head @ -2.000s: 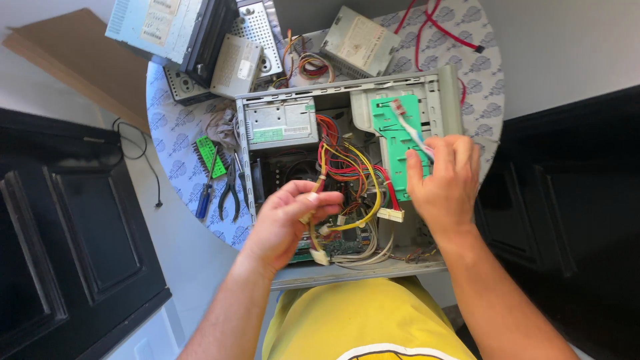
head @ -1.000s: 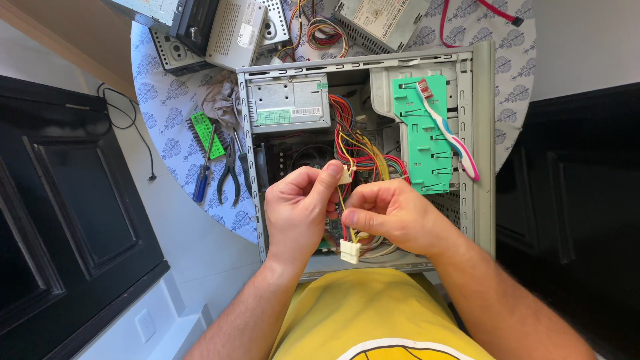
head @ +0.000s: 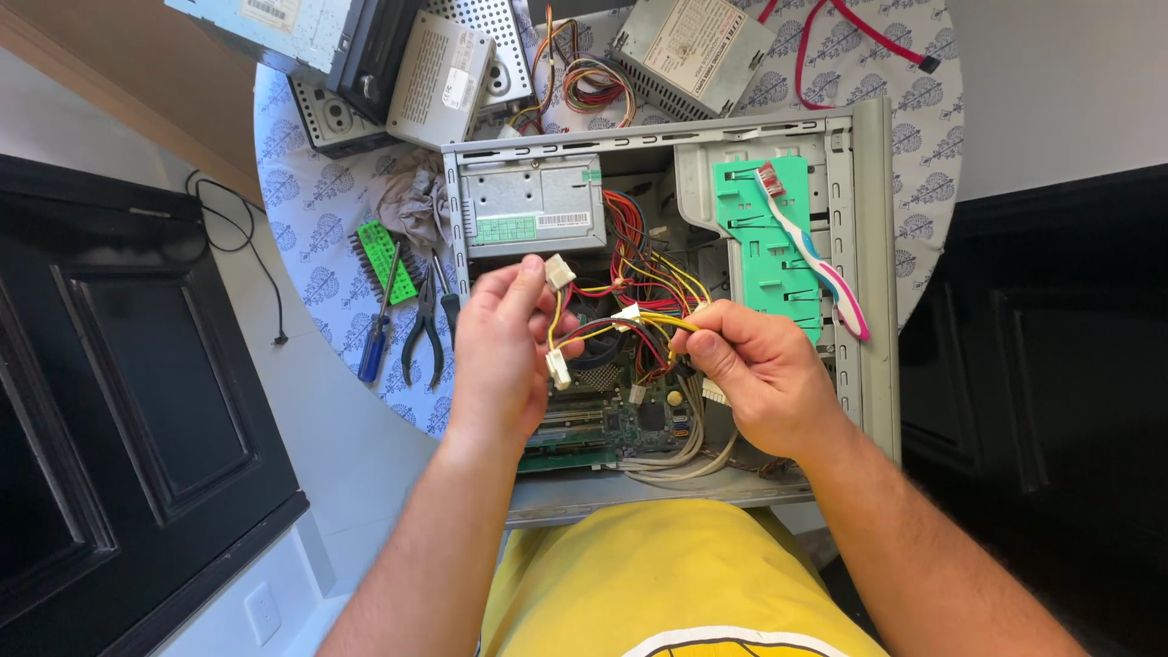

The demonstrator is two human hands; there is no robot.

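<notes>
An open computer case (head: 878,274) lies on the round table, its power supply (head: 534,205) at the upper left. My left hand (head: 511,347) pinches a white power connector (head: 559,272) between thumb and fingers. Another white connector (head: 557,368) hangs just below on the same wires. My right hand (head: 757,365) grips yellow and black power cables (head: 671,320) near a third white connector (head: 627,317). Behind the cables are a fan, partly hidden, and the motherboard (head: 652,416). A toothbrush (head: 812,251) rests on the green plastic panel (head: 762,246) at the right of the case.
A blue-handled screwdriver (head: 373,347), pliers (head: 425,333), a green bit holder (head: 387,262) and a crumpled cloth (head: 415,203) lie left of the case. Beyond it are a loose power supply (head: 693,50), disc drives (head: 440,78) and a red cable (head: 871,35).
The toothbrush, in my right hand two seconds ago, now rests on the green panel. Since one second ago my hands have moved apart, the left raising a connector and the right holding cables farther right.
</notes>
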